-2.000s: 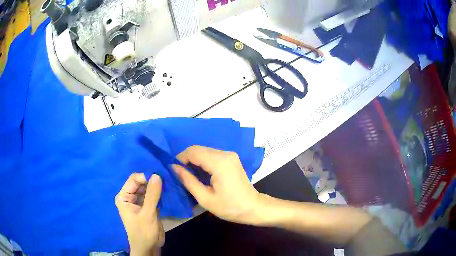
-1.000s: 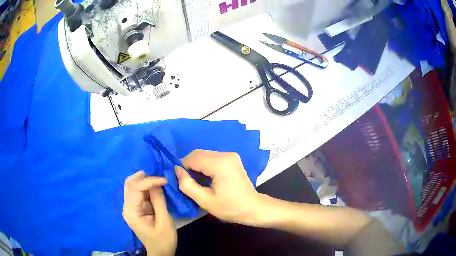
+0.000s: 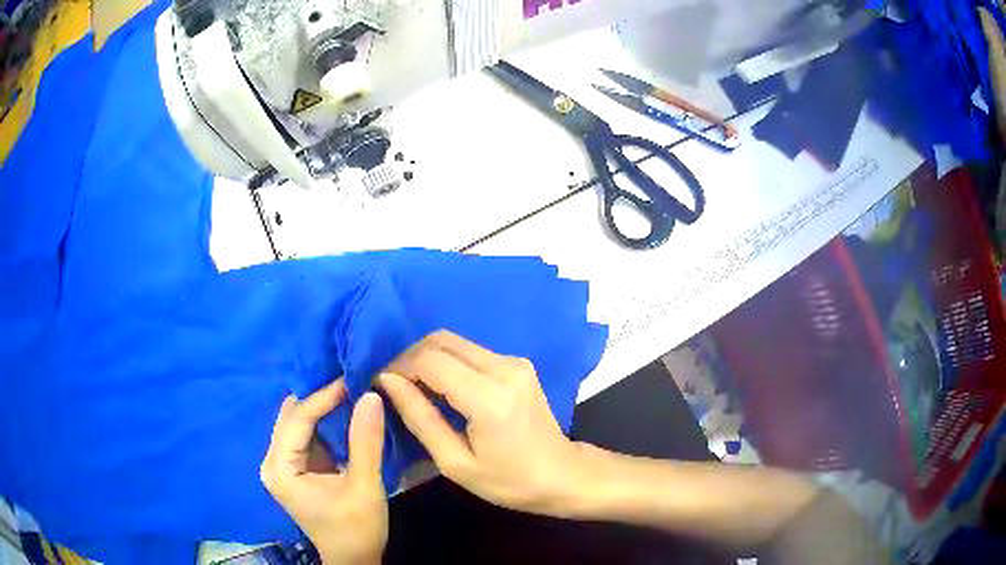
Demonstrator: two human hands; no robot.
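A small folded blue piece point(image 3: 373, 320) stands up a little from the large blue fabric panel point(image 3: 154, 375), which covers the table's left and front. My right hand point(image 3: 485, 414) pinches the small piece between thumb and fingers from the right. My left hand point(image 3: 331, 464) is at its lower left edge, thumb and fingertips on the cloth. The fingertips of both hands are close together. The panel's stepped right edge lies on the white table. The part of the small piece below my fingers is partly hidden.
The sewing machine head point(image 3: 237, 99) is at the upper left. Black shears point(image 3: 618, 160) and snips with an orange-brown handle point(image 3: 673, 108) lie on the white table point(image 3: 513, 226). Dark scraps point(image 3: 822, 105) lie at the upper right. A red basket point(image 3: 794, 342) is below the table's right edge.
The small blue piece has turned from a narrow edge-on fold to a wider fanned shape. My left fingertips have moved onto its edge. The table and machine have shifted right in the view.
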